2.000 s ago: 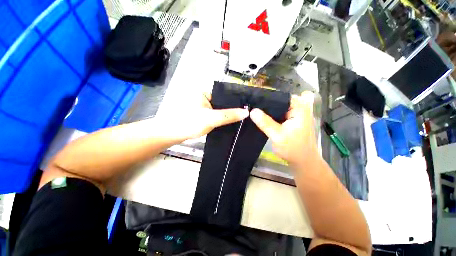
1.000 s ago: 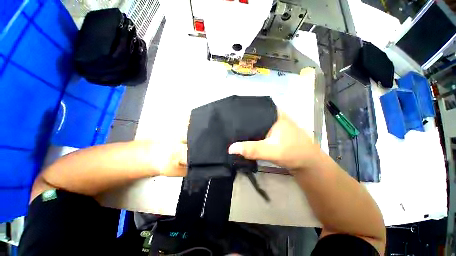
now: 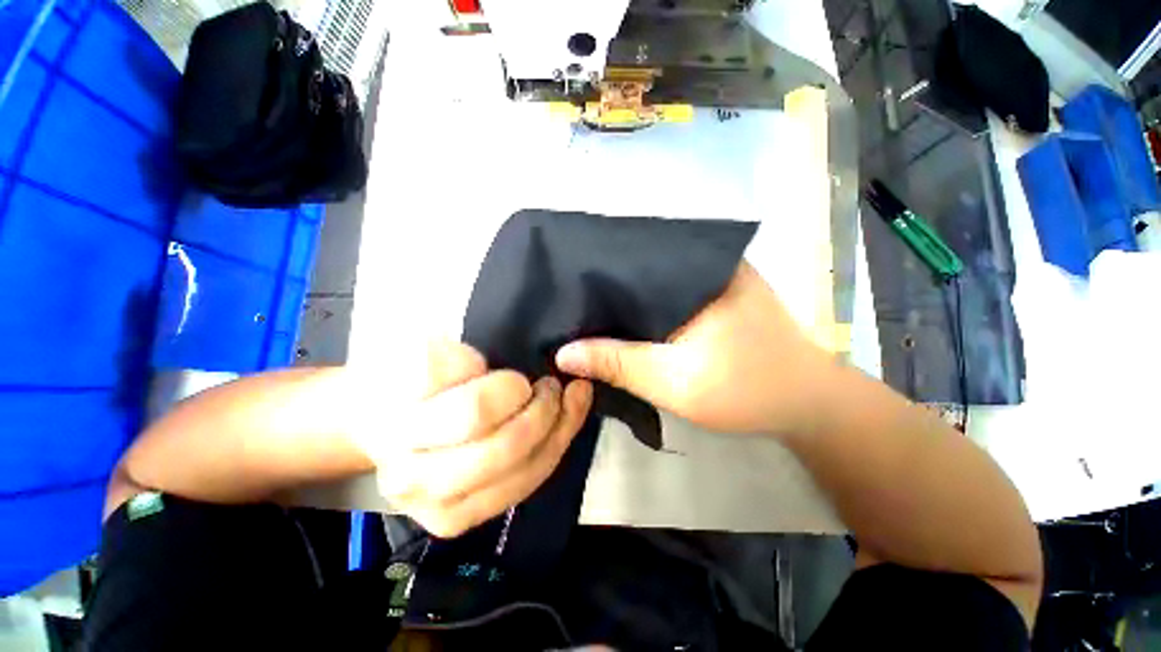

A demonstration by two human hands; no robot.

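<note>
A black fabric flap (image 3: 598, 274) is held over the front of the pale work plate, its wide part spread away from me. The black zipper panel (image 3: 560, 490) hangs below it over the table's front edge, with a short bit of silver zipper line showing. My left hand (image 3: 478, 439) is closed with its fingertips pinching the black fabric. My right hand (image 3: 700, 369) holds the flap from the right, thumb on top, close to the left fingertips. The fingers under the flap are hidden. A narrow black end sticks out below the right hand.
The white sewing machine head (image 3: 554, 38) is above, with its needle area (image 3: 624, 102) beyond the flap. A blue plastic bin (image 3: 83, 293) and a black bundle (image 3: 267, 108) are at left. Green-handled snips (image 3: 917, 229), small blue bins (image 3: 1076, 198) and a black cloth item (image 3: 999, 64) are at right.
The zipper panel no longer lies flat across the plate; the wide flap is turned up over it. My left hand has moved in from the fabric's left side and pinches beside the right thumb. The view has shifted.
</note>
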